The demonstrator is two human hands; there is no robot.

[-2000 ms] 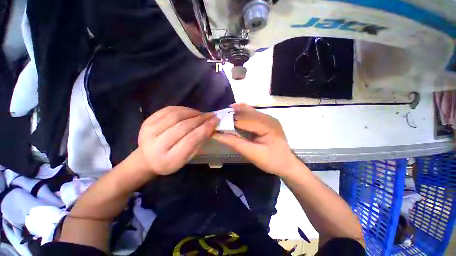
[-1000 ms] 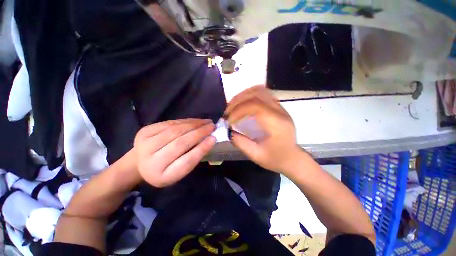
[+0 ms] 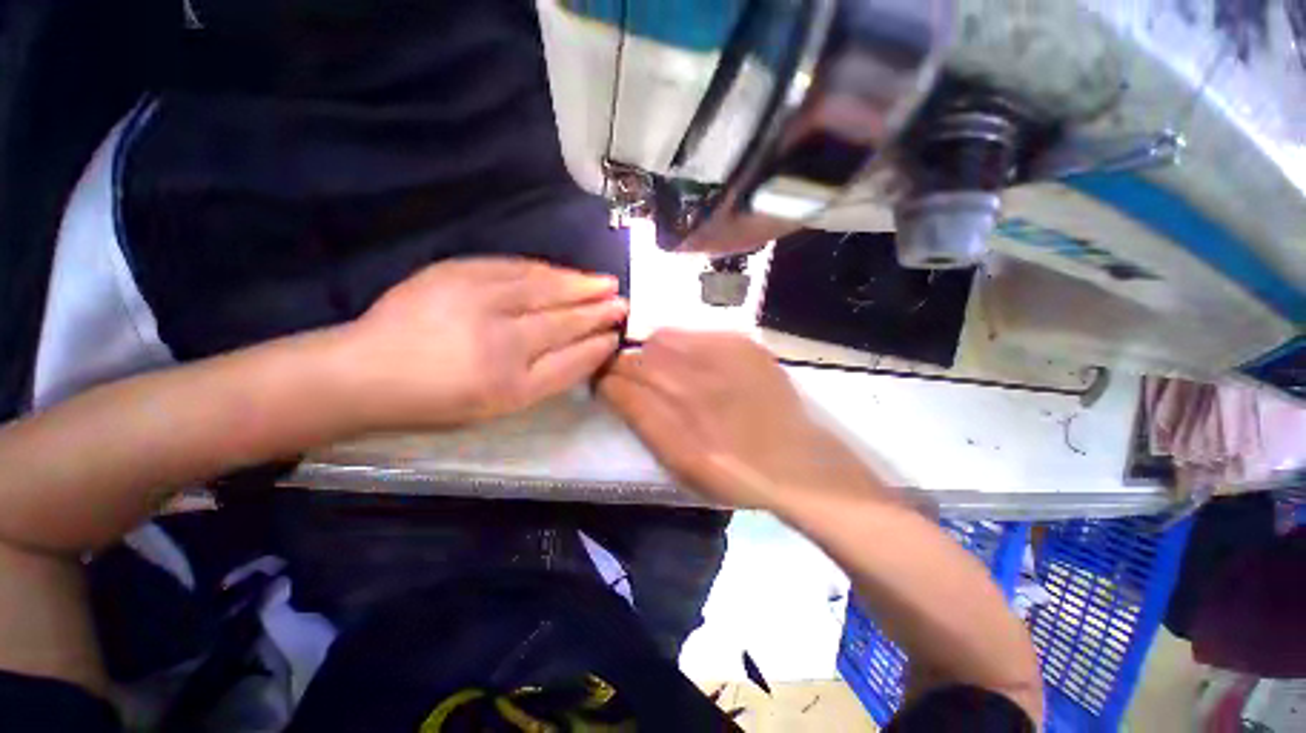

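Note:
The black panel [image 3: 373, 172] lies across the left of the machine table, its right edge running up to the lit presser foot and needle [image 3: 623, 201]. My left hand [image 3: 494, 337] lies on the panel with its fingertips at that edge, below the needle. My right hand [image 3: 709, 408] pinches the lower end of the same edge, close to my left fingertips. The small white piece cannot be made out now; the hands may hide it. A white panel [image 3: 93, 272] with a dark seam borders the black cloth at the left.
The sewing machine head [image 3: 802, 115] stands over the table at upper right. A black cloth pad [image 3: 867, 294] lies right of the needle. Blue plastic baskets [image 3: 1096, 609] stand below the table at right. Pinkish cloth [image 3: 1203, 423] lies at the right end.
The view has shifted, and the machine head looks larger and nearer. Both hands have moved from holding the small white piece near the table's front to the black panel's edge below the needle.

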